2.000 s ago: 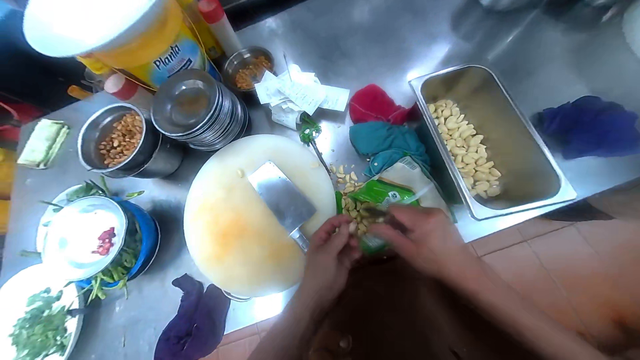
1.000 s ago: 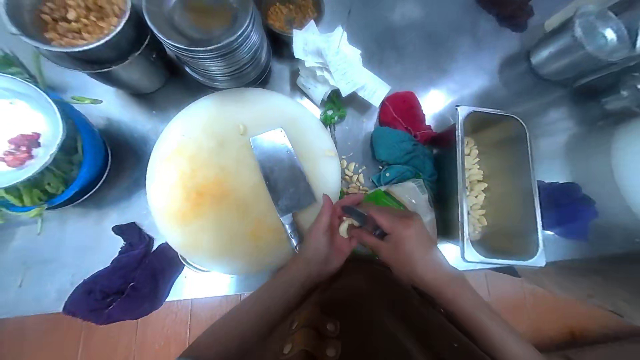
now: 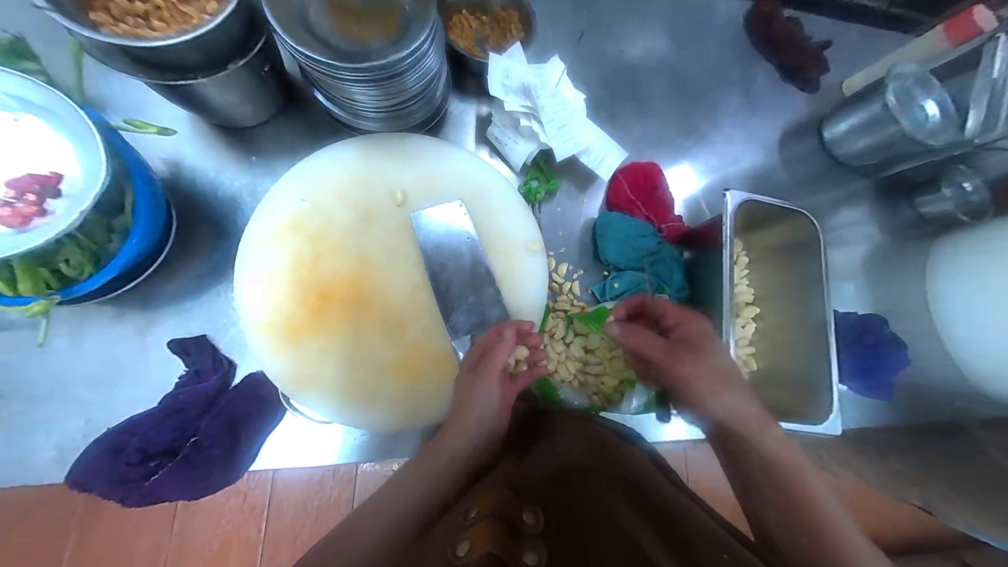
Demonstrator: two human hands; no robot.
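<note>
Several peeled garlic cloves [image 3: 519, 358] lie in my left hand [image 3: 494, 370], whose fingers curl around them near the cutting board's right edge. My right hand [image 3: 669, 339] is at the edge of an open green-and-white plastic bag [image 3: 592, 318], fingertips pinched beside it; whether it grips the bag is unclear. Between the hands, many pale cloves [image 3: 583, 354] lie in and around the bag. A cleaver [image 3: 461, 268] rests on the round white cutting board [image 3: 331, 236], its handle partly behind my left hand. Right of my right hand, a steel pan [image 3: 787, 315] holds more cloves [image 3: 743, 307].
Red [image 3: 644, 197] and teal cloths [image 3: 639, 252] lie beyond the bag. Behind the board are stacked metal plates [image 3: 370, 63], paper slips [image 3: 551, 110] and a pot of nuts [image 3: 153, 16]. A blue tub [image 3: 142, 213] stands left, a purple cloth [image 3: 177, 433] near the front edge.
My hands have moved apart. The small dark-handled knife that was in my right hand one second ago no longer shows clearly there. More of the bag and its cloves is visible between the hands.
</note>
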